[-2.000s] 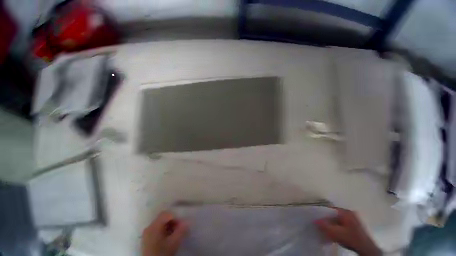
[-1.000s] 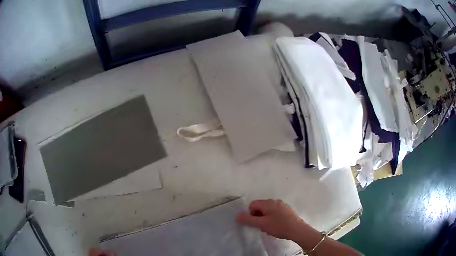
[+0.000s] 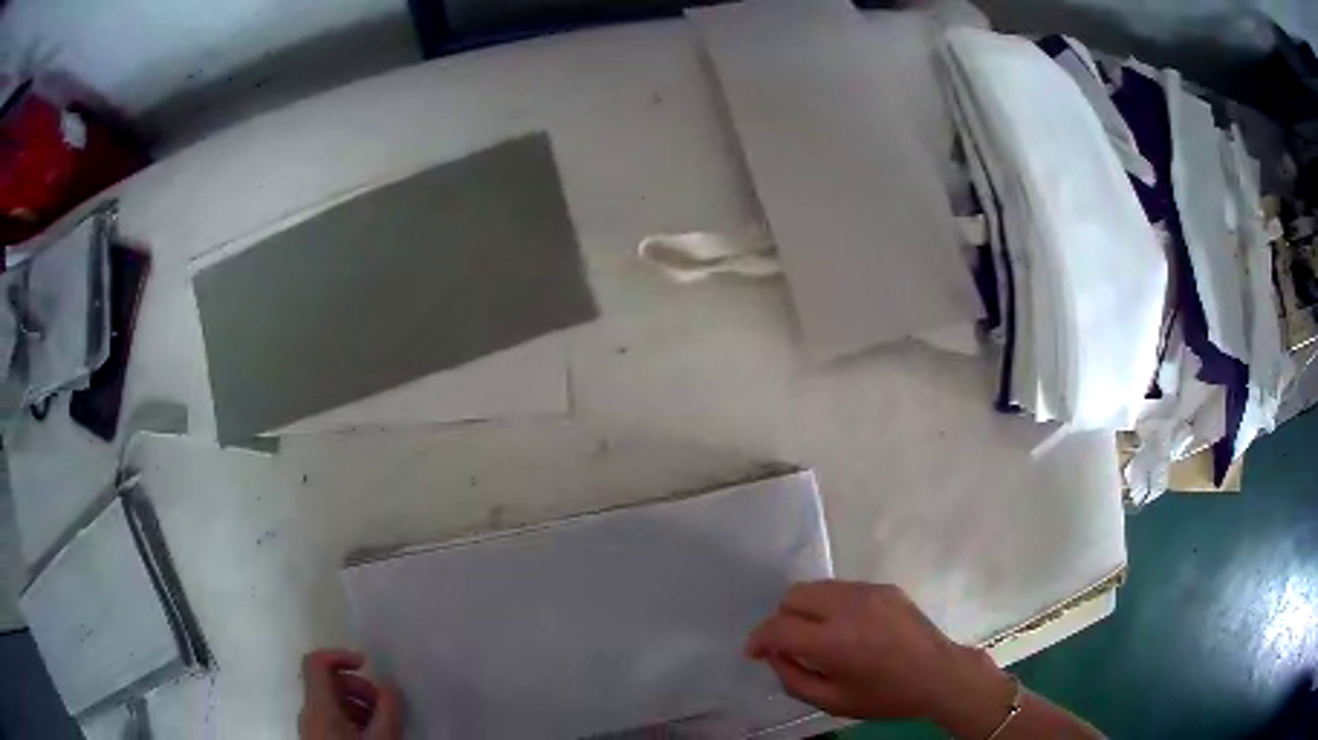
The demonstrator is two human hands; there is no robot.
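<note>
The near stack (image 3: 578, 607) lies at the table's front edge with a thin pale sheet on top and thin dark edges along its back. My left hand (image 3: 347, 700) is at the stack's left edge, partly cut off by the picture's bottom, its fingers curled. My right hand (image 3: 853, 643) is over the stack's right end with fingertips together at the top sheet; whether they pinch it is unclear. A grey-green fabric panel (image 3: 398, 289) lies mid-table over a white underlying panel (image 3: 499, 398).
An off-white panel (image 3: 853, 188) and cream loop (image 3: 708, 256) lie beyond, beside the white pile (image 3: 1070, 231). Offcuts (image 3: 1207, 246) are far right. A marked bundle (image 3: 109, 607), tied bundle (image 3: 65, 311) and phone (image 3: 113, 347) lie left. Red objects (image 3: 58, 152) stand behind.
The view has turned back left and down, showing more of the near stack and my left hand. My right hand has moved nearer, down the stack's right end.
</note>
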